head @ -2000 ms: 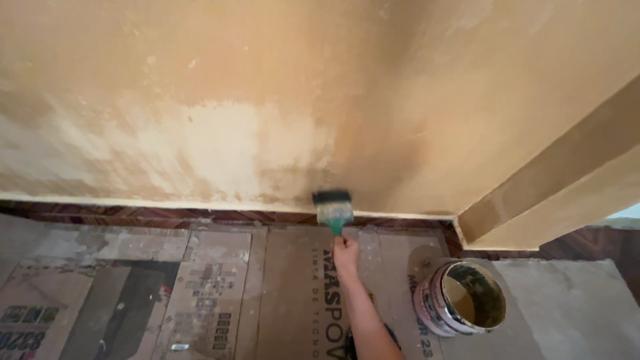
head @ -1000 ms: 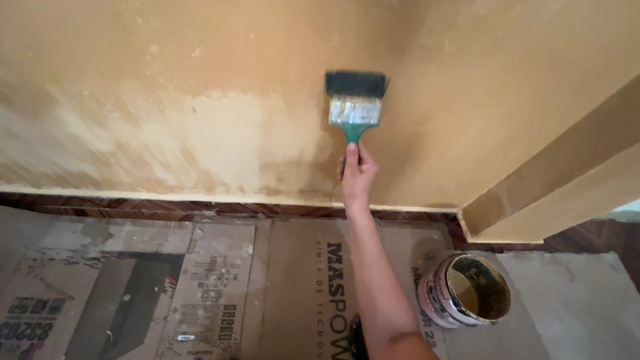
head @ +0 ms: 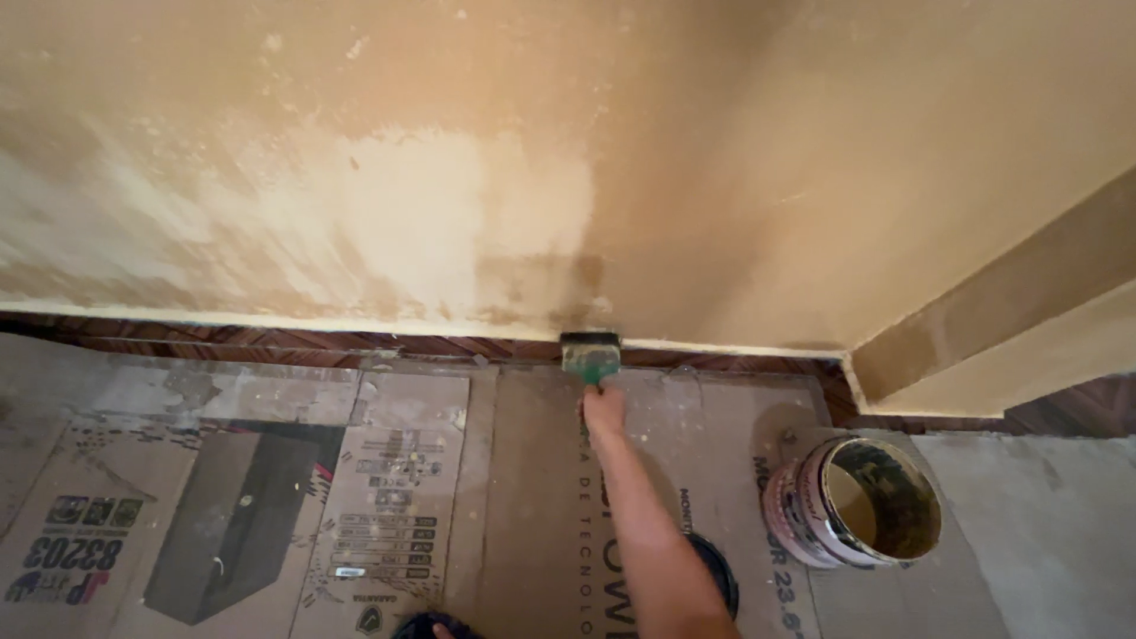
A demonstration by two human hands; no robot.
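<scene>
My right hand (head: 605,414) is closed around the green handle of a wide paintbrush (head: 592,359). The brush has a metal ferrule and dark bristles, which meet the bottom edge of a tan wall (head: 692,222). Left of and above the brush, the wall shows pale, streaky areas and a darker, damp-looking patch. To the right of my forearm a paint-stained bucket (head: 834,506) stands on the cardboard, with tan liquid inside. My left hand is not in view.
Printed cardboard sheets (head: 532,461) cover the floor, with a strip of patterned wood floor (head: 293,344) showing along the wall. A wall corner (head: 852,359) projects at the right. Dark rounded items, seemingly footwear, show at the bottom edge (head: 430,626) and behind my forearm (head: 717,568).
My right hand and the brush have come down from higher on the wall to its bottom edge. The brush has stayed in my grip, and the bucket has stayed in place.
</scene>
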